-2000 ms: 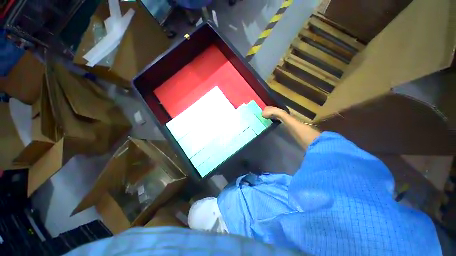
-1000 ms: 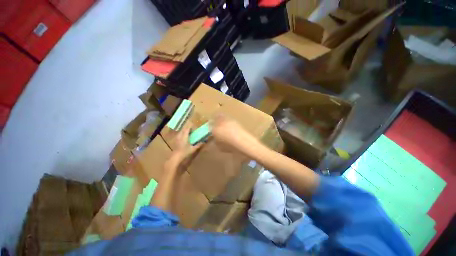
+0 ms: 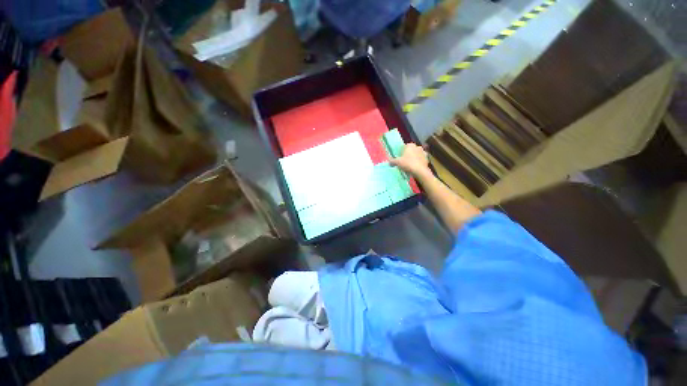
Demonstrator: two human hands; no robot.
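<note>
My right hand [image 3: 412, 161] reaches over the right side of the black tote [image 3: 285, 194] and grips a green-faced block [image 3: 394, 142] near the tote's right wall. The block stands out beyond my fingers, at a slant. Pale green pieces [image 3: 337, 214] lie side by side in the near part of the tote; some glare white. A red sheet [image 3: 324, 118] shows beyond and beside them. My left hand is not in view.
An open carton with clear film [image 3: 264, 260] is left of the tote, more open cartons [image 3: 167, 143] behind it. A brown closed carton [image 3: 197, 319] is at lower left. A large carton [image 3: 580, 215] and brown slats [image 3: 482, 143] are on the right.
The view has swung right from the carton worktop back to the tote. My right hand has moved from the worktop to the tote; my left hand has left the picture.
</note>
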